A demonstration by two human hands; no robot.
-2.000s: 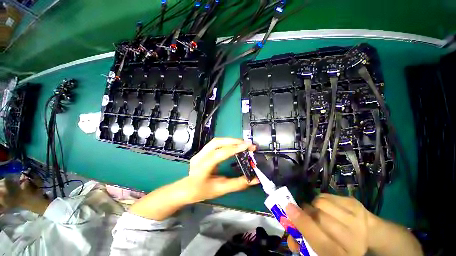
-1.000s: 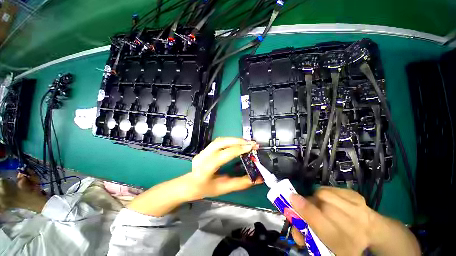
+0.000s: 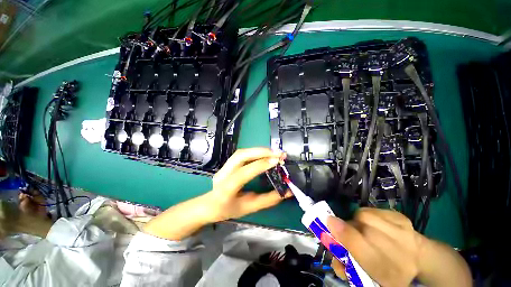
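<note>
My left hand (image 3: pixel 238 185) pinches a small black module (image 3: pixel 277 180) between thumb and fingers, above the front left corner of the right tray. My right hand (image 3: pixel 386 244) is shut on a white glue tube (image 3: pixel 330 234) with blue and red print. The tube's tapered white nozzle (image 3: pixel 300 196) points up and left, and its tip meets the module, where a little red glue shows. The right tray (image 3: pixel 273 120) is black with a pocket grid; modules with grey cables lie across its right side.
The left tray (image 3: pixel 162 115) holds several red-marked modules along its far edge, with cables running past it. A white wipe (image 3: pixel 92 130) and a loose harness bundle (image 3: pixel 61 103) lie left of it. A black tray stack (image 3: pixel 487 146) stands far right. Another person's hand (image 3: pixel 28 213) is at the lower left.
The trays have shifted slightly up and left in the picture. Both hands hold the same things, with the nozzle tip still at the module.
</note>
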